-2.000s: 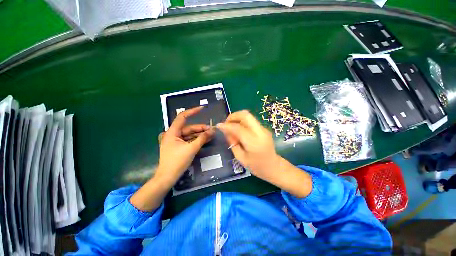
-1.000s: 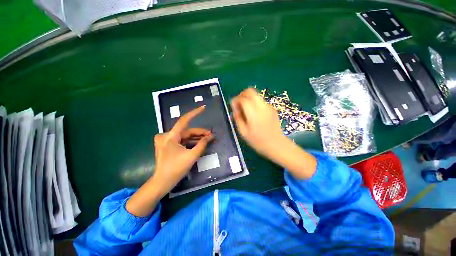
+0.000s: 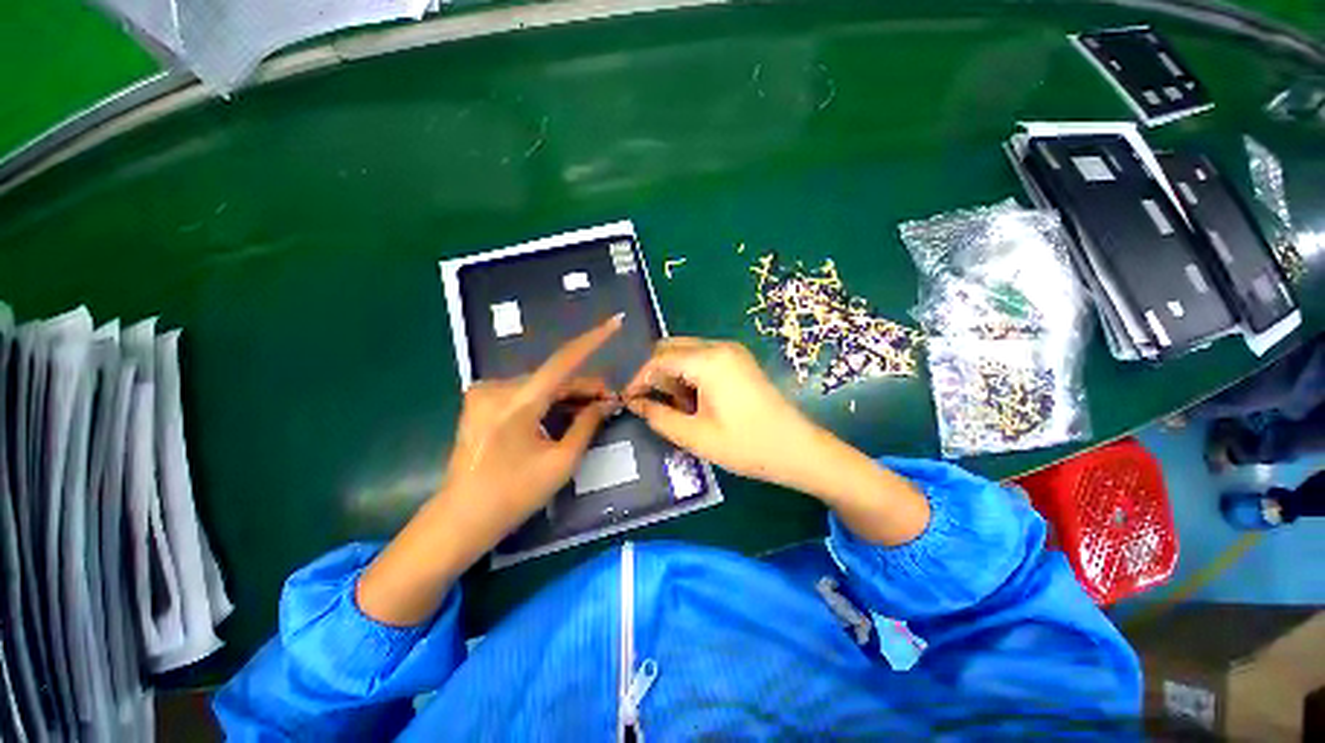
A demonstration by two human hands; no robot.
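A black tablet back cover (image 3: 560, 334) with white patches lies on a white sheet in front of me. My left hand (image 3: 509, 436) is over its lower left part, index finger stretched out, thumb and another finger pinched together. My right hand (image 3: 719, 414) meets these fingertips from the right. A tiny part sits between the fingertips of both hands, mostly hidden, so its shape cannot be told. No tweezers can be made out. A loose pile of small gold and black flex cables (image 3: 828, 327) lies right of the cover.
A clear plastic bag (image 3: 1003, 327) with small parts lies right of the pile. Stacked covers (image 3: 1126, 240) lie beyond it, another cover (image 3: 1144, 76) farther back. A stack of white-edged sheets (image 3: 102, 494) stands at the left. A red basket (image 3: 1112, 523) is beside the bench.
My right hand has gone from my left hand toward the pile and come back to my left fingertips. A small loose piece now lies between cover and pile.
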